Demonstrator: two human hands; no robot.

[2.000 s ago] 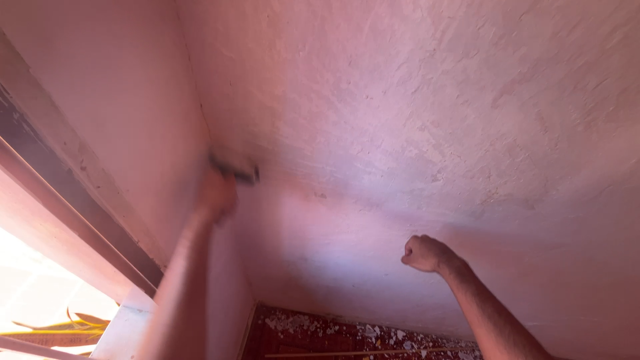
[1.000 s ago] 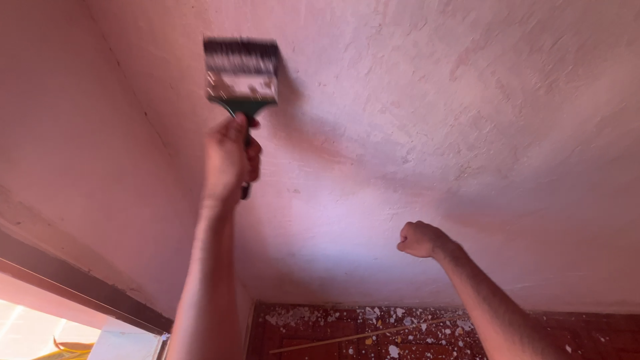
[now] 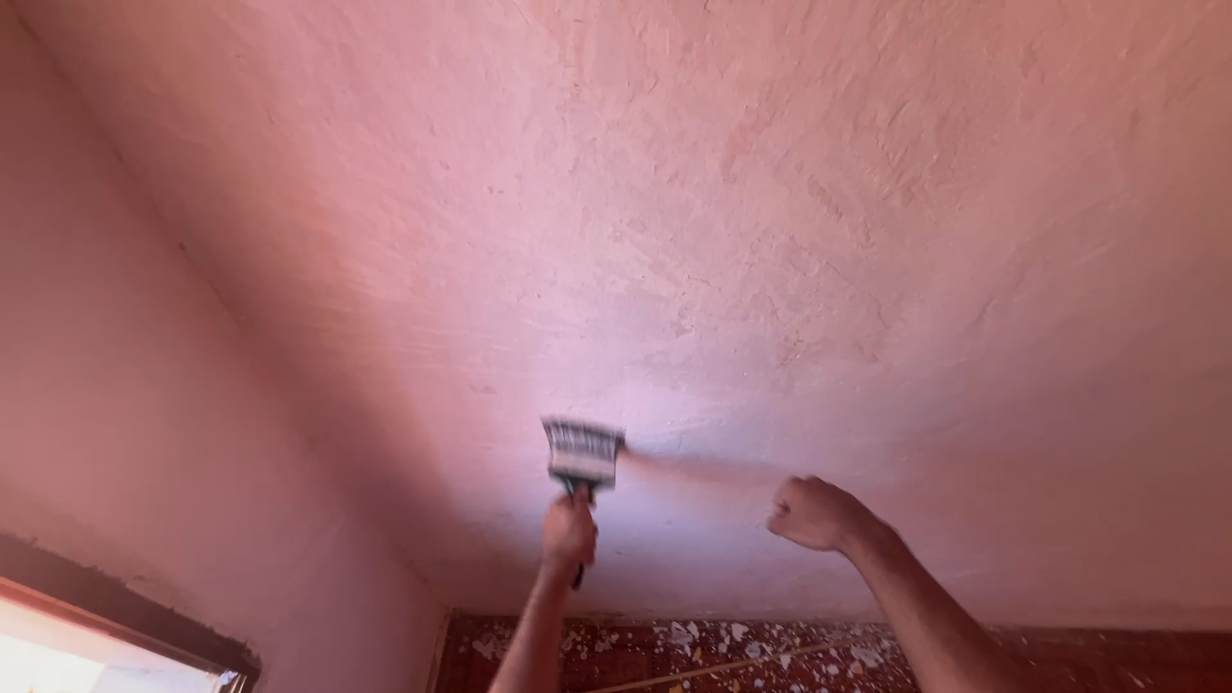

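Note:
A wide flat paintbrush (image 3: 583, 452) with dark bristles and a green and black handle is in my left hand (image 3: 570, 529), low on the pink plaster wall (image 3: 731, 241). Its bristles point up and lie against or very near the wall; which of these I cannot tell. To the right, my right hand (image 3: 818, 513) is closed in a fist in front of the same wall, with no object visible in it.
Below the wall, the reddish floor (image 3: 616, 664) is scattered with pale flakes, and a thin strip (image 3: 712, 667) lies across it. A side wall (image 3: 144, 385) meets the main wall at the left. At lower left is a bright opening with a dark-edged frame (image 3: 125, 611).
My left hand and the brush have come down the wall from their higher place one second ago, and closer to my right hand. My right hand remains a fist. The view has shifted.

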